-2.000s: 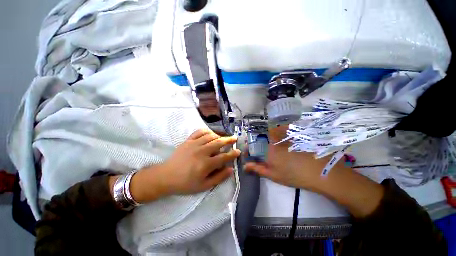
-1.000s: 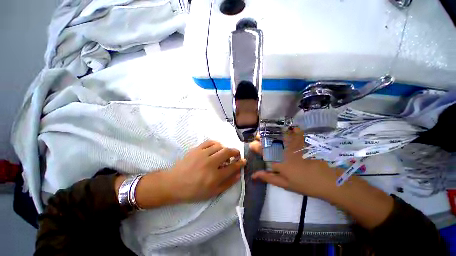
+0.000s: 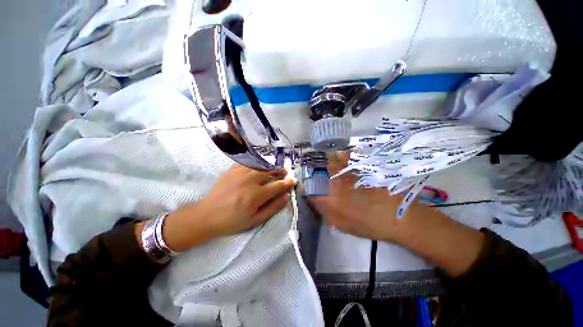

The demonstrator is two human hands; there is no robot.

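A pale grey-white ribbed garment piece (image 3: 256, 271) lies left of the needle and hangs over the front edge. A narrow white strip (image 3: 295, 237) runs along its right edge. A dark-grey band (image 3: 309, 237) lies beside it. My left hand (image 3: 246, 197) lies on the garment, its fingertips pressing the edge close to the presser foot (image 3: 286, 167). My right hand (image 3: 361, 207) is right of the foot, slightly blurred, partly behind the grey-blue cylindrical piece (image 3: 316, 181); its fingertips are near the grey band, and whether they grip it cannot be told.
The white sewing machine head (image 3: 358, 38) spans the top, with a chrome guard (image 3: 224, 108) and grey tension dial (image 3: 330, 132). Woven labels (image 3: 415, 153) lie right of it. Orange-red scissors handles (image 3: 574, 230) are far right. A black cord (image 3: 373, 268) hangs over the table edge (image 3: 396, 285).
The view has shifted, so the machine appears further left. The garment's lower edge now curves out to the right. My left fingertips are nearer the presser foot.
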